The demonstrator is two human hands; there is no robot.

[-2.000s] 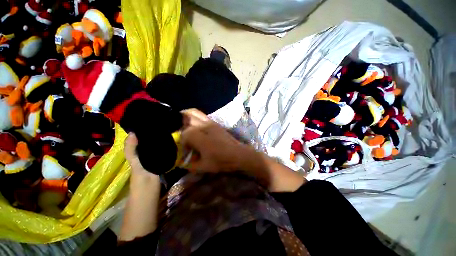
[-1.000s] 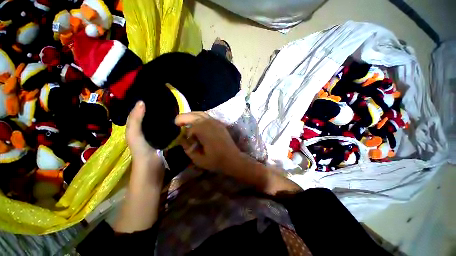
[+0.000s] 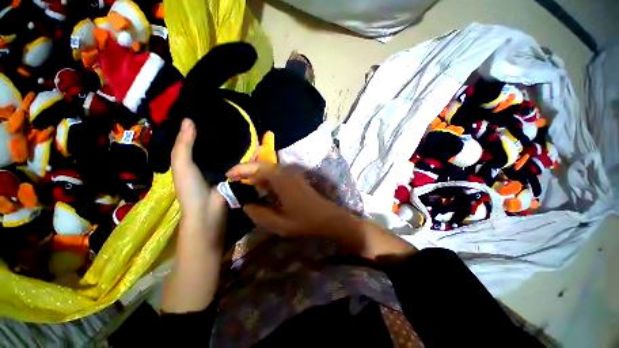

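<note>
A penguin plush toy (image 3: 214,132) lies tilted above my lap with its black back up. Its red Santa hat (image 3: 129,71) with a white band points to the upper left, and one black flipper sticks up. My left hand (image 3: 190,170) holds the toy's body from below left. My right hand (image 3: 271,194) is at the toy's lower end, fingers bent at the yellow edge beside an orange foot (image 3: 267,148). A small white label (image 3: 228,194) hangs between my hands. Whether a tool is inside my right hand cannot be seen.
A yellow sack (image 3: 129,248) full of penguins is at the left. An open white woven sack (image 3: 380,136) with more penguins is at the right. A filled white sack (image 3: 360,17) stands ahead on the floor. A dark floral apron (image 3: 292,292) covers my lap.
The toy has turned in my hands and its hat has moved up and right. A flipper now stands up, and the orange foot and white label have come into view.
</note>
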